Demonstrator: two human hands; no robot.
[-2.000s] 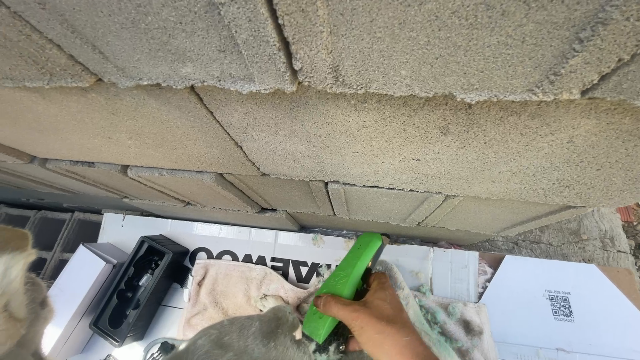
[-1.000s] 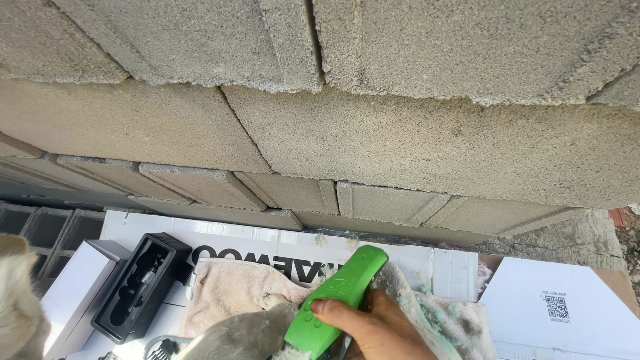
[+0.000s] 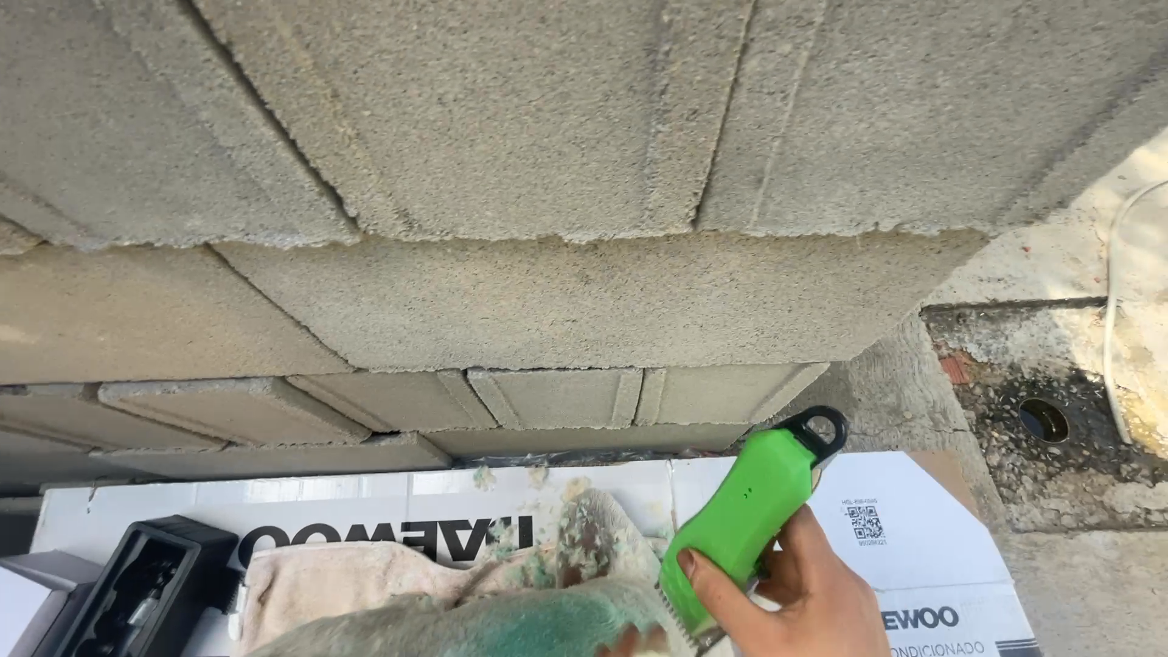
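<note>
My right hand (image 3: 794,593) grips a bright green hair clipper (image 3: 739,520) with a black hanging loop, its toothed blade pointing down at the lower right of an animal's body. The animal's short grey fur (image 3: 474,620) is tinted green in part; clumps of green and tan hair cling to a raised, pointed part (image 3: 593,529). A pinkish towel (image 3: 310,584) lies beneath it. Blurred fingertips, apparently of my left hand (image 3: 630,643), show at the bottom edge close against the fur; the rest of that hand is out of frame.
Flattened white printed cardboard (image 3: 146,493) lies under the towel. At left are a black tray (image 3: 137,584) with small parts and a white box (image 3: 23,602). A concrete block wall (image 3: 584,301) rises just beyond. At right are a drain hole (image 3: 1043,420) and a pale cable (image 3: 1110,338).
My right hand has turned the clipper and moved it away to the right, uncovering green-tinted fur. Fingertips have appeared at the bottom edge. The view has shifted right.
</note>
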